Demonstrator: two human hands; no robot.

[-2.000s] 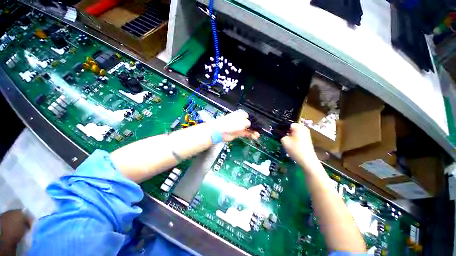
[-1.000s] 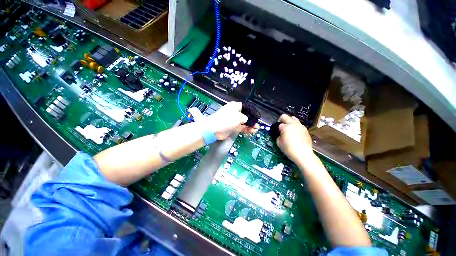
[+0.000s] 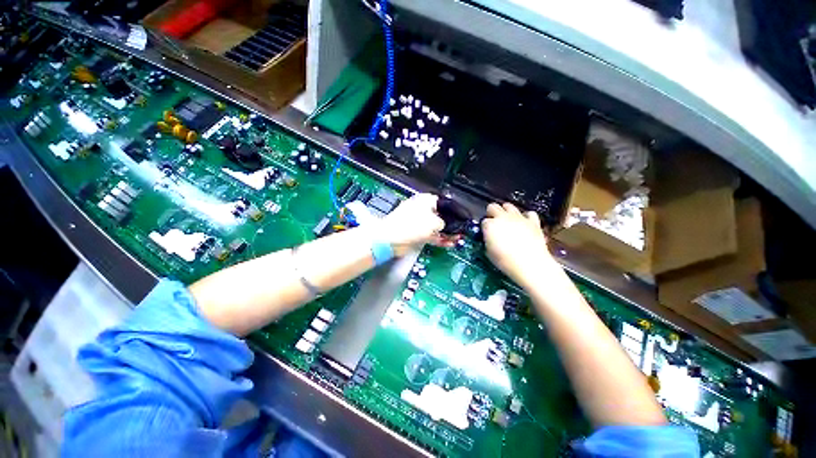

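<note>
A large green circuit board (image 3: 447, 295) lies in front of me with white patches and small parts on it. My left hand (image 3: 413, 221), with a light blue wrist band, is closed around several black round parts (image 3: 456, 215) over the board's far edge. My right hand (image 3: 514, 236) is just right of them, its fingertips bent and almost touching the black parts. Whether the right fingers pinch anything is hidden by blur. A long grey flat bar (image 3: 371, 313) lies across the board below my left hand.
A black bin (image 3: 514, 148) with loose small white parts (image 3: 416, 130) is beyond the board. Open cardboard boxes (image 3: 693, 224) stand to its right, another box (image 3: 228, 45) at upper left. A blue coiled cord (image 3: 389, 72) hangs down to the board. A metal rail (image 3: 318, 407) borders the near side.
My right hand has moved left and slightly up, towards the black parts in my left hand. A dark part seen at its fingertips one second ago no longer shows clearly.
</note>
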